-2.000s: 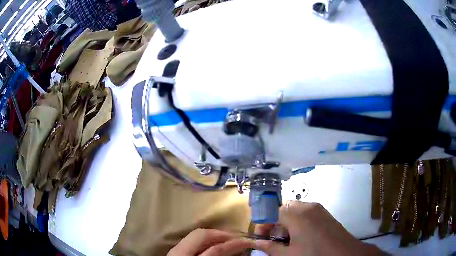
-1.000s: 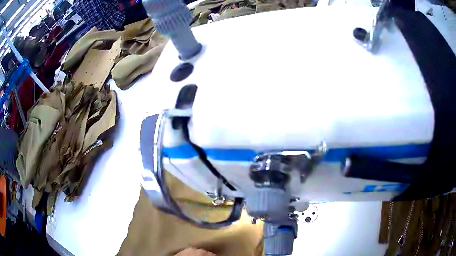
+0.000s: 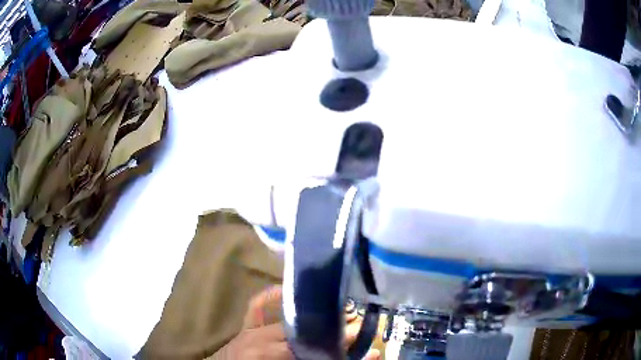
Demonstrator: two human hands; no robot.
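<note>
A khaki-brown fabric panel (image 3: 211,281) lies on the white table left of the sewing machine head (image 3: 492,155). My left hand (image 3: 256,344) is at the panel's right side, cut off by the bottom edge. The chrome take-up lever guard (image 3: 320,267) covers part of it. Skin also shows through the guard; I cannot tell which hand it belongs to. The fingertips and any grip are hidden. My right hand cannot be made out. The machine head hides the needle and presser foot.
A loose heap of khaki-brown pieces (image 3: 77,155) lies at the left of the table (image 3: 204,148). More khaki pieces (image 3: 232,46) lie along the back edge. Dark brown strips (image 3: 562,344) show at the bottom right. The large machine head blocks much of the right side.
The view has shifted, so the machine head looks larger and farther right. My right hand, seen two seconds ago at the panel's edge, is no longer discernible. More of my left hand shows than one second ago.
</note>
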